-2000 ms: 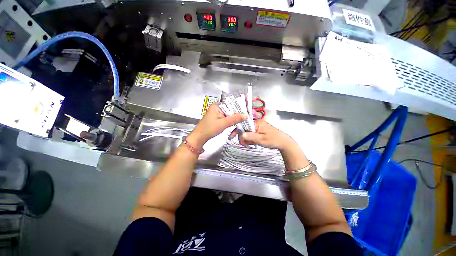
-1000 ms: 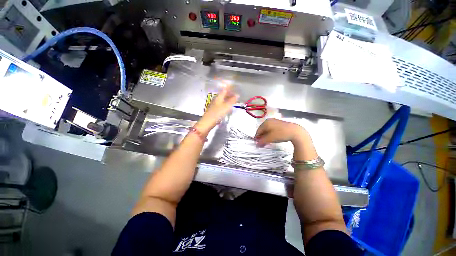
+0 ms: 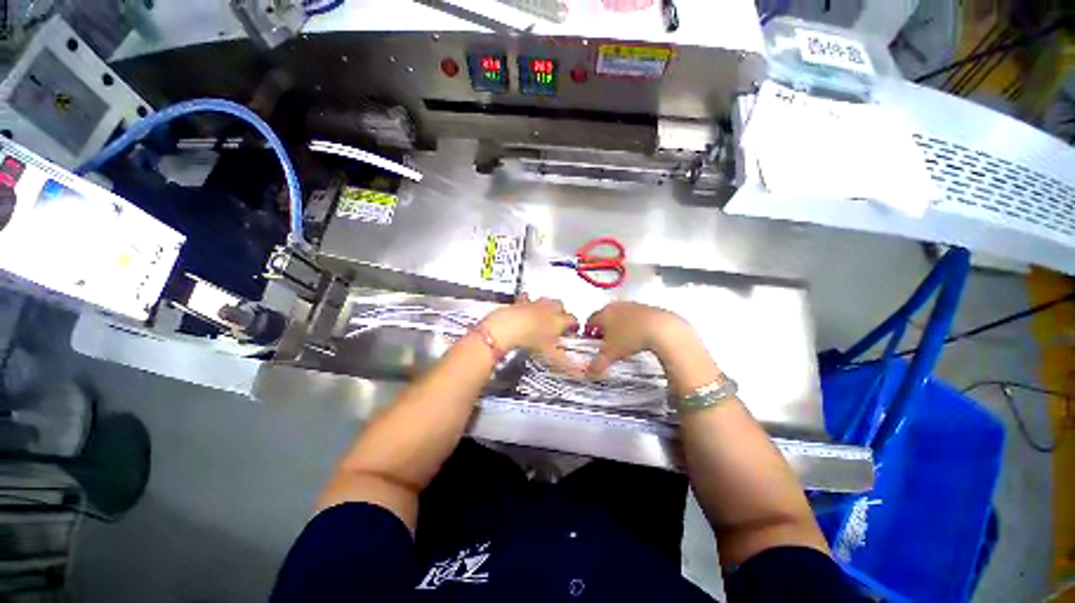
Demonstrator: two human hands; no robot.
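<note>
White cables (image 3: pixel 613 392) lie as a loose heap in the steel collecting tray (image 3: pixel 754 342); more strands lie at its left end. My left hand (image 3: pixel 533 330) and my right hand (image 3: pixel 628 335) are over the heap, close together, fingers pointing down and inward. Their fingertips are at the cables; whether they grip any strands is hidden. Small scissors (image 3: pixel 601 263) with red handles lie on the steel surface behind my hands, untouched.
A steel cover plate (image 3: pixel 430 230) with yellow labels is left of the scissors. A white processing unit (image 3: pixel 83 242) and blue hose (image 3: pixel 265 136) are at left. Papers (image 3: pixel 831 147) lie on the right cover. A blue bin (image 3: pixel 919 459) stands at lower right.
The cables held up two seconds ago are no longer raised in my hands. My left hand has come down from near the scissors, and both hands have drawn together over the heap.
</note>
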